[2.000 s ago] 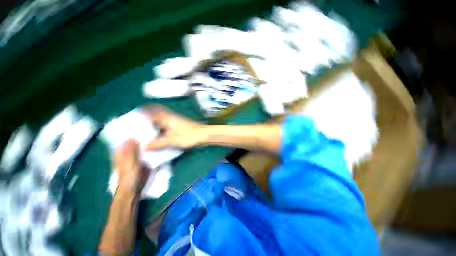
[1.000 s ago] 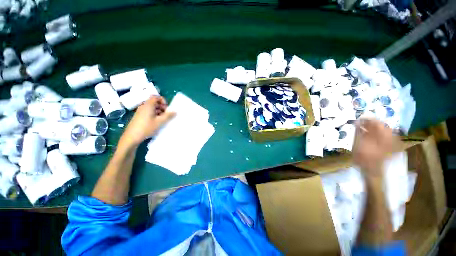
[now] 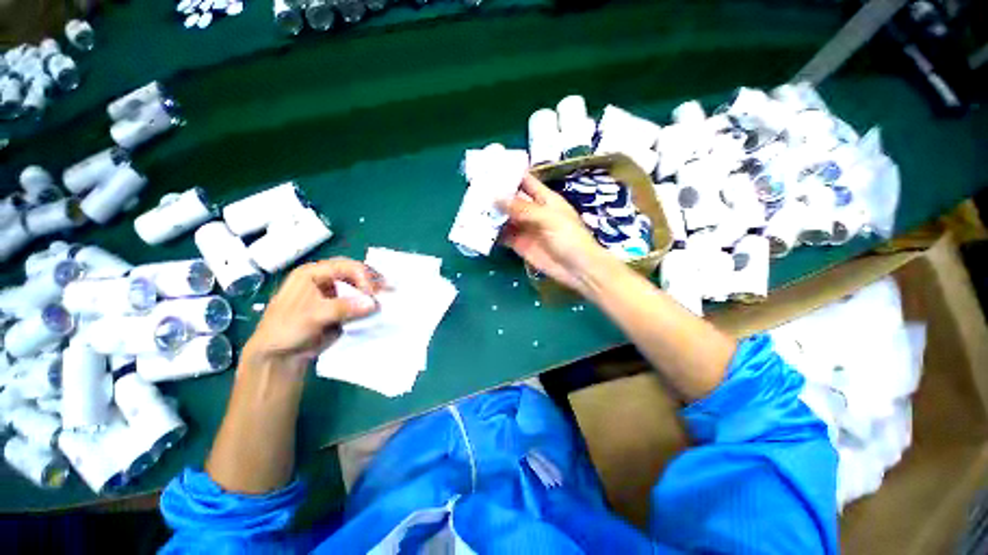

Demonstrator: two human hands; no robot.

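Flat white sheets lie loosely stacked on the green bench in front of me. My left hand is over their upper left part, thumb and fingers pinched on the top sheet's edge. My right hand is at the left side of a small open cardboard box, its fingers closed on a white cylinder with a shiny end; the fingers partly hide it. Dark and white round discs fill the box.
White cylinders are heaped at the left, and more at the right beside the box. A large open carton with soft white pieces stands below the bench edge at right. More cylinders lie across the darker green strip at the back.
My right hand has moved left from the right pile to beside the box and now holds a cylinder. My left fingers have moved inward over the sheets. The view has shifted slightly.
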